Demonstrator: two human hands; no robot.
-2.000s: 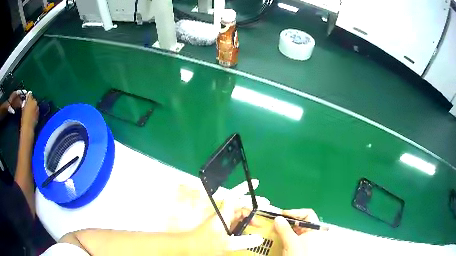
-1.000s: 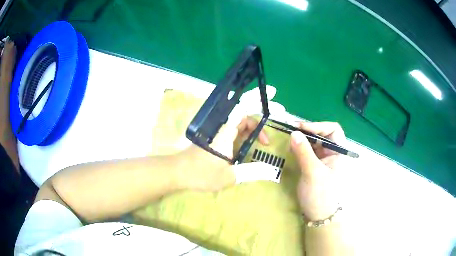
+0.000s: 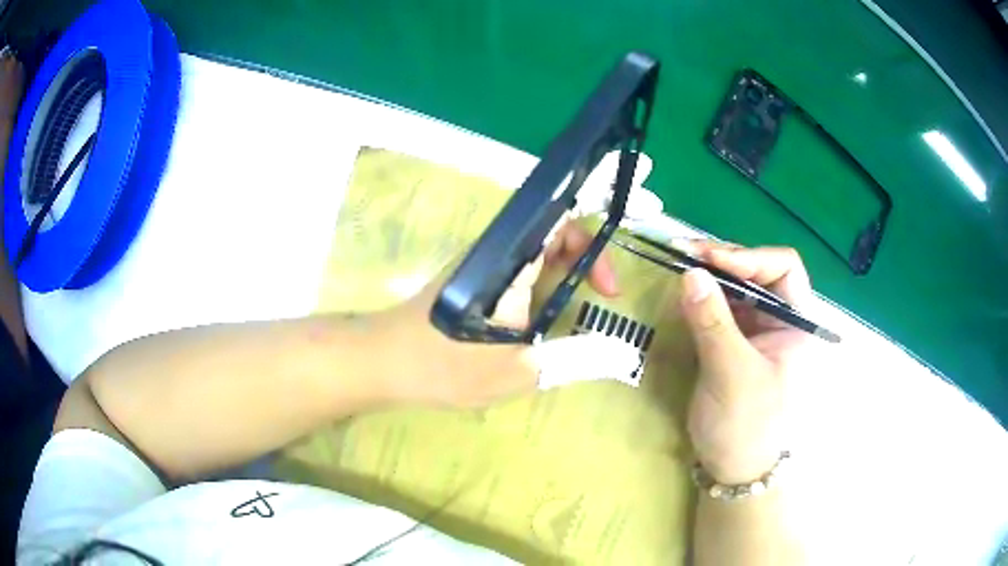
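My left hand [image 3: 475, 359], with white finger cots, holds a black phone middle frame [image 3: 553, 188] tilted, its solid end toward the upper left and its window open to the right. My right hand [image 3: 746, 321] holds dark tweezers [image 3: 763, 299] like a pen, tips at the frame's right inner edge. Whether the tips hold a piece is too small to tell. Below the frame, a row of small black adhesive pieces [image 3: 617, 327] lies on a pale liner, partly covered by a white-cotted finger. The yellow paper sheet [image 3: 442, 486] lies under both hands.
A large blue reel [image 3: 122, 199] stands at the left with a thin black stick [image 3: 55, 205] across it. Another phone frame [image 3: 801, 171] lies on the green conveyor belt [image 3: 464, 55] at the upper right. A white surface [image 3: 254, 188] borders the belt. A person's arm shows at the far left edge.
The view has tilted down and moved closer to the work. The held frame has turned more edge-on. The frame on the belt has shifted left in view. Both hands keep their holds.
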